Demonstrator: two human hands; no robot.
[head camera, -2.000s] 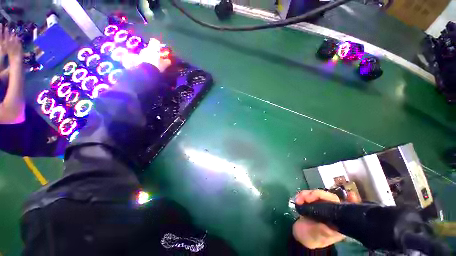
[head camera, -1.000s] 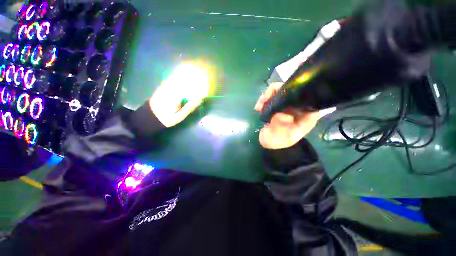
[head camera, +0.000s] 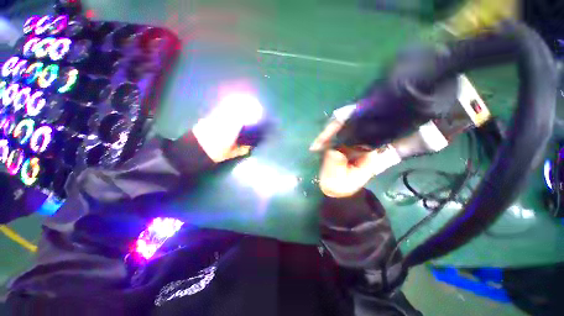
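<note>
My left hand (head camera: 224, 128) is in the middle of the view, overexposed to white. It holds a dark light-ring unit (head camera: 255, 133), whose glare hides its shape. My right hand (head camera: 351, 170) is right of it, closed around the thick black electric screwdriver (head camera: 380, 120). The tool's front end points left toward the unit, apart from it as far as the blur shows. Its thick black hose (head camera: 530, 123) curves over the right side and down to my sleeve. The screwdriver's tip is too blurred to make out.
A black holding tray (head camera: 164, 46) at upper left carries rows of glowing ring units. The white screw feeder (head camera: 473, 105) shows partly behind the tool. Thin black cords (head camera: 427, 194) lie on the green bench (head camera: 297, 80). A yellow patch (head camera: 488, 15) is at the top right.
Since one second ago, the screwdriver's rear has swung down and its hose has come into view. More of the feeder shows. Two seconds ago my left arm reached over the tray; now it is in front of me.
</note>
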